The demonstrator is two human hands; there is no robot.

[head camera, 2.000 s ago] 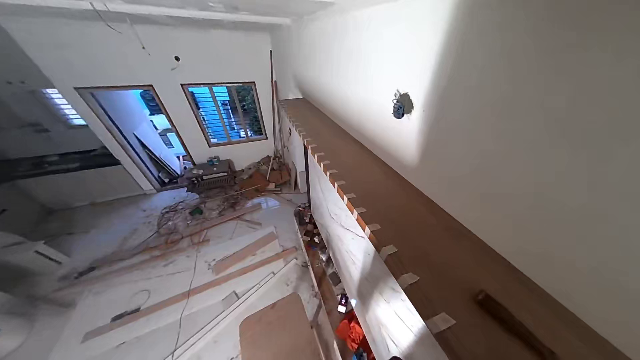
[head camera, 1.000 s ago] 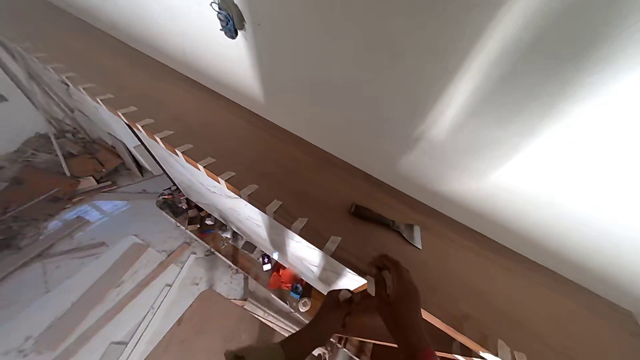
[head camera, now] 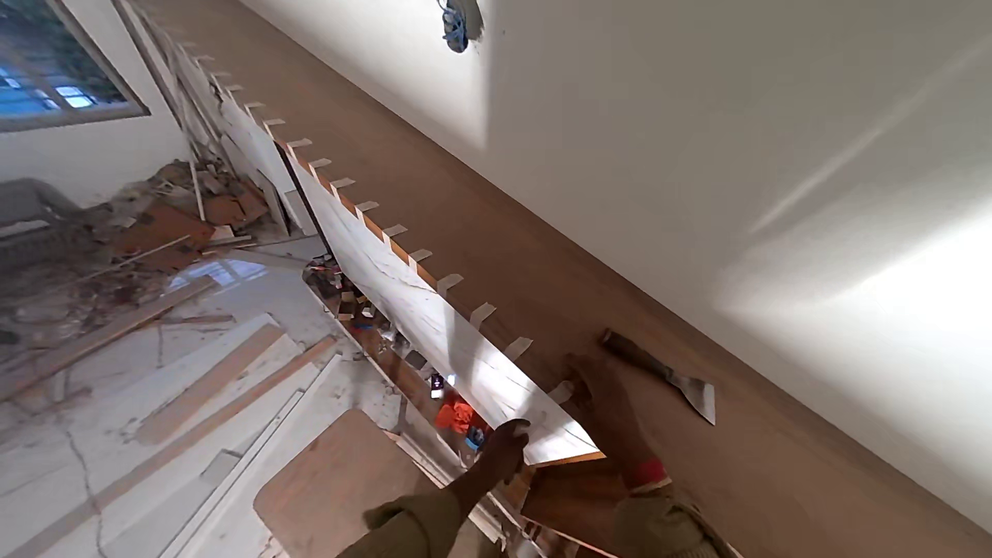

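A long wooden top [head camera: 535, 263] runs diagonally beside the wall, with a white marble-patterned panel [head camera: 434, 325] along its front edge. Short strips of tape [head camera: 482, 314] lie over that edge at intervals. My left hand [head camera: 505, 449] is at the lower side of the panel near its end, fingers curled; whether it grips the panel is unclear. My right hand [head camera: 601, 391] rests on the top beside the end strip of tape, its fingertips partly lost in shadow. Just right of it lies a scraper with a wide metal blade [head camera: 700, 397], touched by neither hand.
Below the panel, a shelf holds an orange-red cloth or bag [head camera: 456, 415] and small items. A brown board [head camera: 349, 484] with rounded corners stands lower left. Wood strips [head camera: 209, 418] and a debris heap [head camera: 194, 209] cover parts of the floor. Blue wires [head camera: 455, 29] protrude from the wall.
Both hands were close together at the panel's end one second ago; now they are apart, the left at the panel's lower side and the right on the top. The view has swung.
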